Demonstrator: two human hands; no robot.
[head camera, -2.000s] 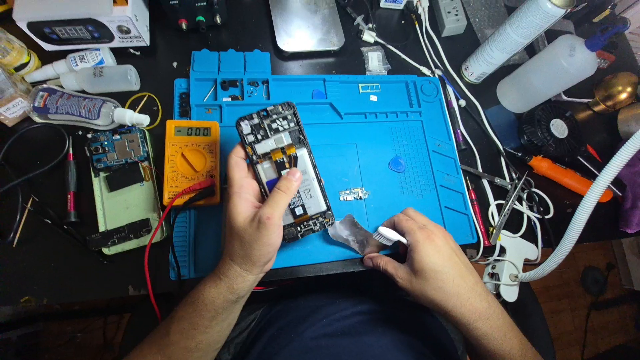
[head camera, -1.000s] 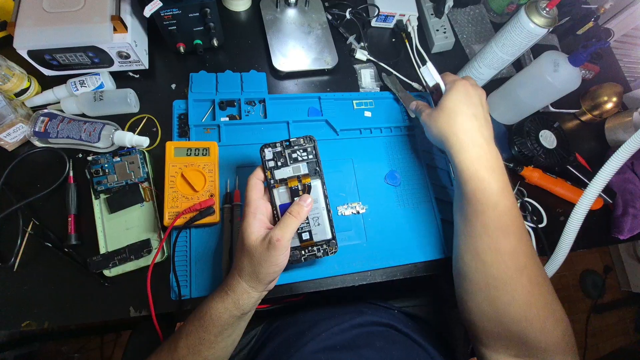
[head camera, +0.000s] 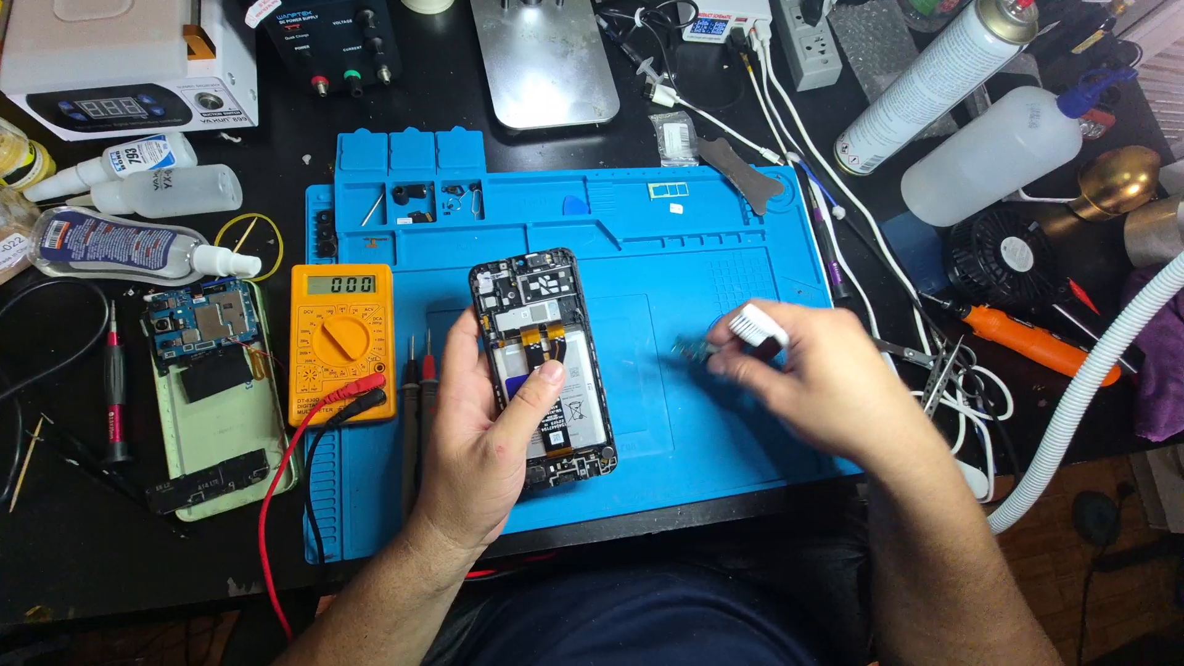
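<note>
An opened smartphone (head camera: 546, 370), its battery, flex cables and small boards exposed, is gripped along its sides by my left hand (head camera: 486, 435), thumb over the lower flex cables. Over the right part of the blue silicone repair mat (head camera: 573, 509), my right hand (head camera: 786, 370) holds a small brush with white bristles (head camera: 758, 328). A small blurred circuit-board piece (head camera: 691, 350) is at its fingertips, seemingly pinched. A flat metal pry tool (head camera: 743, 178) lies across the mat's upper right corner. The brush's handle is hidden by the hand.
Left of the phone lie an orange multimeter (head camera: 342, 342), its probes (head camera: 418, 407) and a green phone cover (head camera: 222, 407) with a blue board. Bottles stand or lie at far left. Cables, tweezers (head camera: 942, 375), an orange-handled tool (head camera: 1036, 342) and a white hose (head camera: 1091, 388) are at right.
My right hand first held the metal tool and brush by the phone, then reached to the upper right; the tool now lies there. The hand is back over the mat, where the small board lay nearby.
</note>
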